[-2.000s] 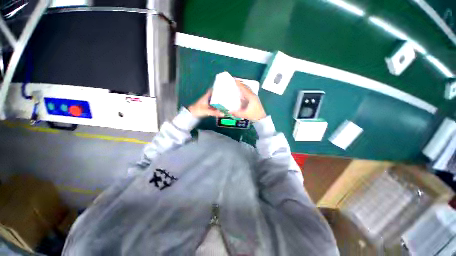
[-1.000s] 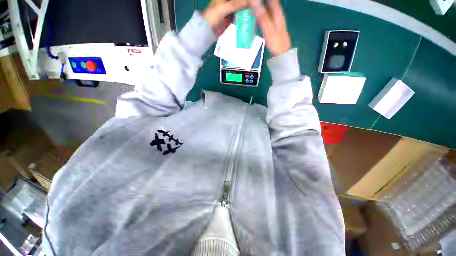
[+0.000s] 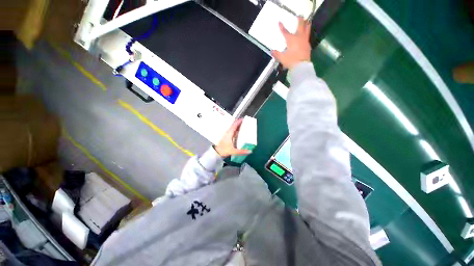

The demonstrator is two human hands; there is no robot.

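My left hand grips a white box with teal-green sides at the bench's left edge, beside the machine. My right hand reaches to the top, fingers spread over the right edge of a white piece at the machine's far corner; whether it grips the piece is unclear. The digital scale has a lit green display; my right sleeve hides part of it. A dark open box shows partly beyond that sleeve. A white box or lid lies on the bench at lower right.
The white-framed machine with a black belt and blue button panel is at upper left. The green conveyor curves along the right, carrying a white box. White stacks stand at lower left. Another person's hand shows at the right edge.
The view has turned toward the machine. My hands have separated: the left has moved to the bench edge beside the machine, the right to the white piece. The scale's surroundings are now partly covered by my sleeve.
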